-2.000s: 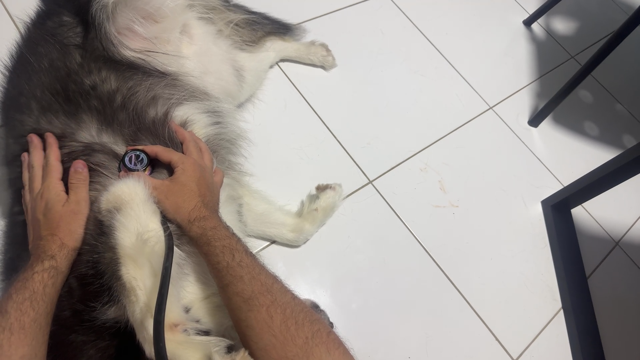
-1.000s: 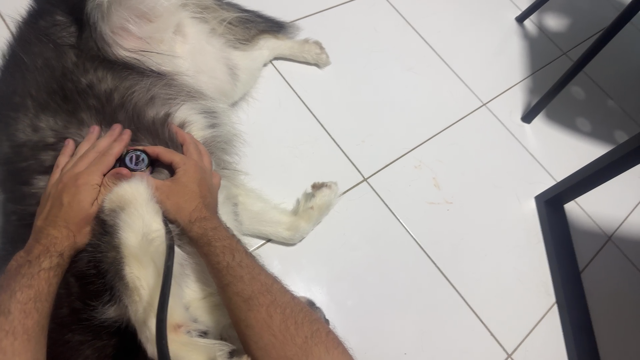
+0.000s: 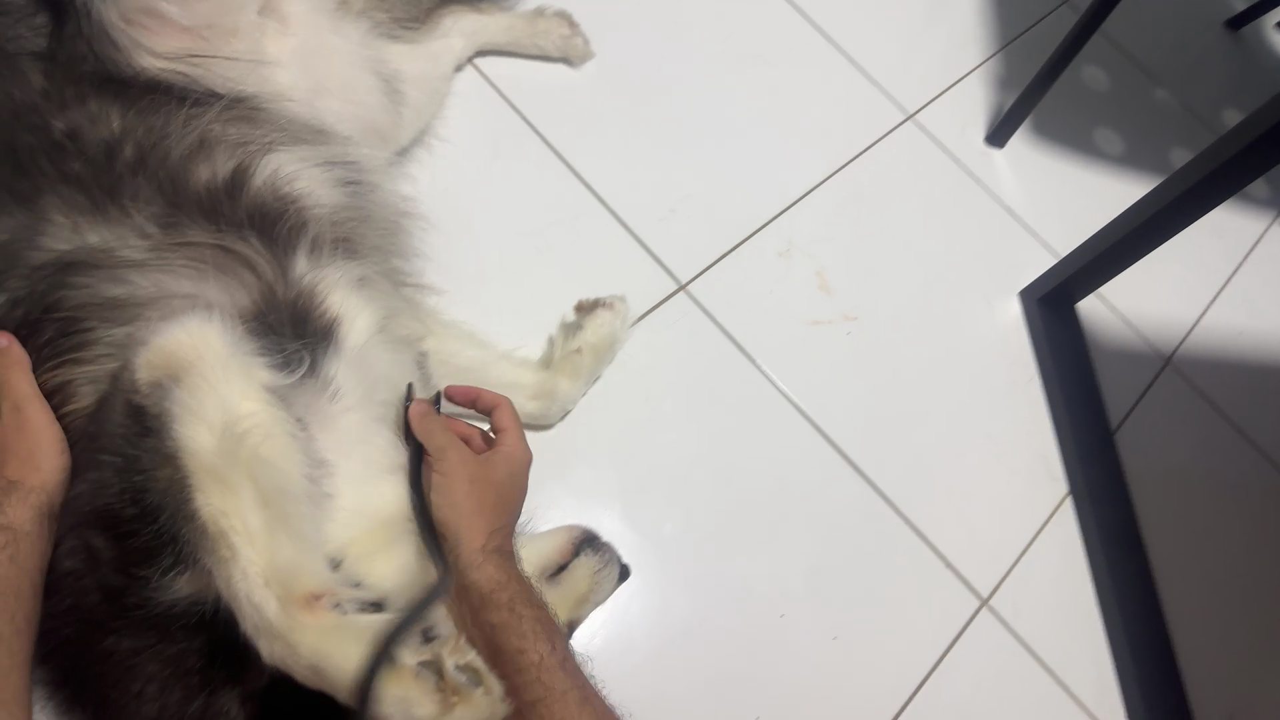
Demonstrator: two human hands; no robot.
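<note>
A long-haired grey and white dog (image 3: 330, 480) lies on its side on the floor, its muzzle at the lower middle. My right hand (image 3: 475, 465) pinches the black chest piece of a stethoscope (image 3: 422, 400) between thumb and fingers, beside the dog's white chest and bent foreleg. The black tube (image 3: 425, 520) runs from there down past my wrist to the bottom edge. At the left edge my left hand (image 3: 30, 430) rests against the dark fur of the dog's side; its fingers are mostly cut off by the frame.
White floor tiles (image 3: 760, 450) with dark joints and a few faint brownish marks lie right of the dog. A dark angular furniture frame (image 3: 1100, 480) stands at the right, and thin dark legs (image 3: 1050, 75) are at the upper right.
My right hand has lifted the chest piece from the fur beside the raised foreleg and moved it toward the dog's chest. My left hand has moved away from it to the left edge.
</note>
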